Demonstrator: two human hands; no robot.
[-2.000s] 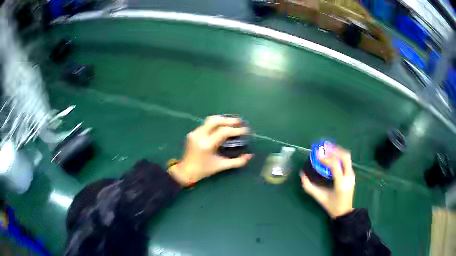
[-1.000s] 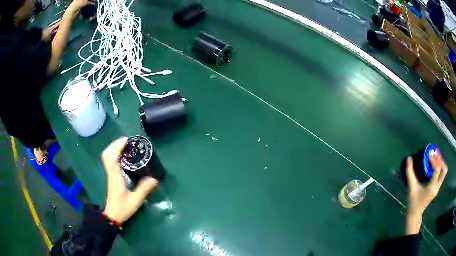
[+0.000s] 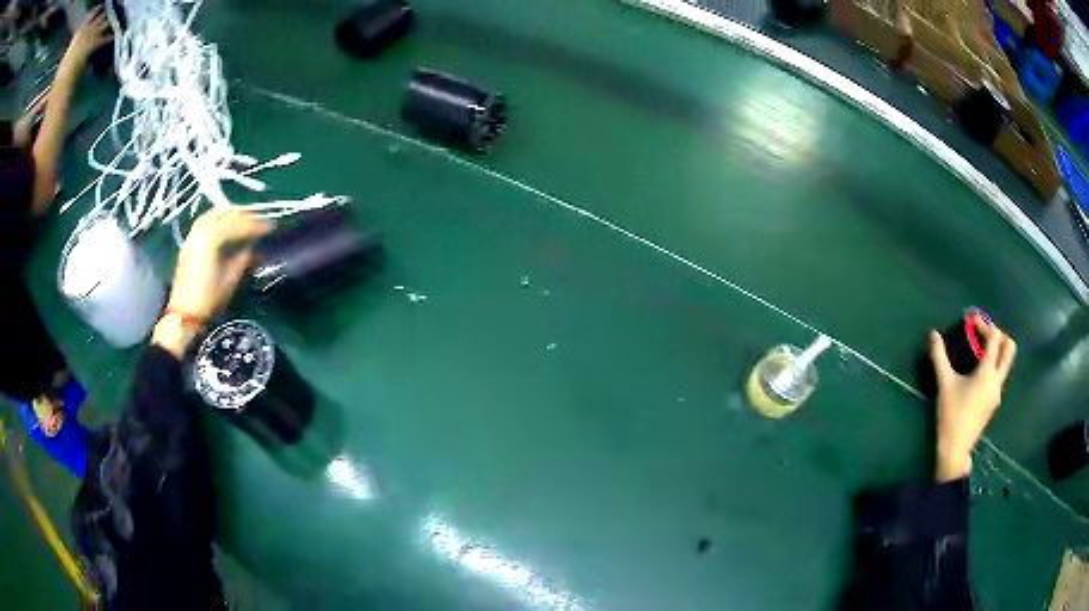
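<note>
My left hand is at the left end of a black cylindrical unit lying on its side; motion blur hides whether the fingers grip it. Another black unit stands just below that hand, released, its round top with pale marks facing up. My right hand is around a black unit at the right, whose rim glows red. A small clear jar with yellowish liquid and a white stick stands left of my right hand.
White cables lie tangled at upper left, beside a white tub. Two more black units lie farther back. Another dark unit is at the right edge. Another person's arm reaches in at left. Cardboard boxes stand beyond the belt.
My left hand has let go of the standing unit and moved up to the lying one. The glow on the unit in my right hand has changed from blue to red. The view has shifted.
</note>
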